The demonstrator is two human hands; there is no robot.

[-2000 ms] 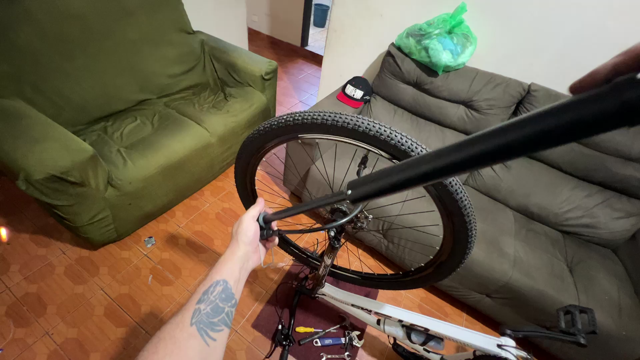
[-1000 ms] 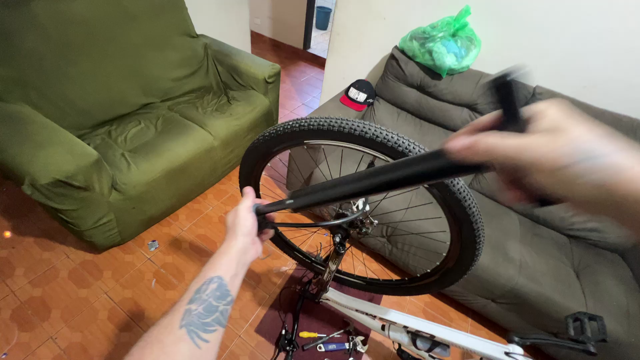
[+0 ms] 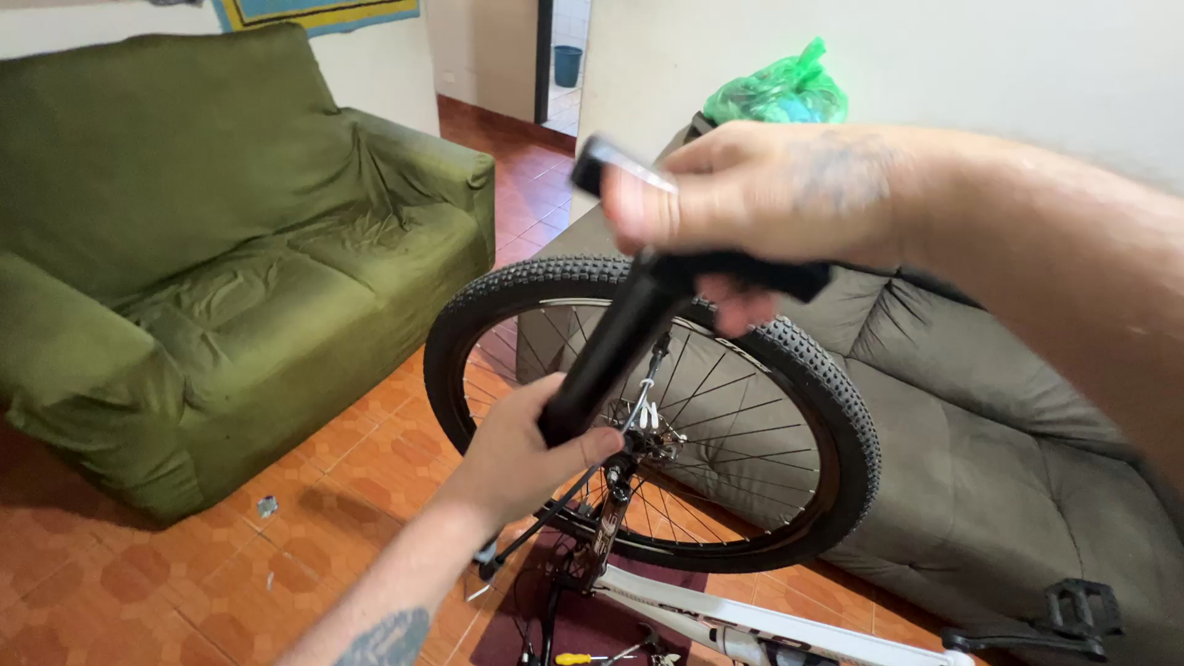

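A black hand pump point(image 3: 610, 347) is held between both hands in front of an upturned bicycle. My right hand point(image 3: 731, 203), blurred, grips its T-shaped handle at the top. My left hand point(image 3: 532, 444) is wrapped around the lower barrel. A thin hose runs near the left hand, and its connections are partly hidden. Behind the pump stands the bicycle wheel point(image 3: 856, 435) with its knobby tire, spokes and hub. The white bicycle frame point(image 3: 712, 606) extends to the lower right, with a black pedal point(image 3: 1082, 615) at its end.
A yellow-handled screwdriver point(image 3: 575, 659) and other tools lie on a dark red mat point(image 3: 495, 629) under the bicycle. A green sofa point(image 3: 268, 342) stands at left, a grey sofa point(image 3: 980, 490) at right behind the wheel. A green plastic bag point(image 3: 782, 88) rests atop the grey sofa.
The pump has swung from a long slant toward the right to a steeper tilt, seen shorter. My right hand, on the handle, has moved left, closer to my left hand.
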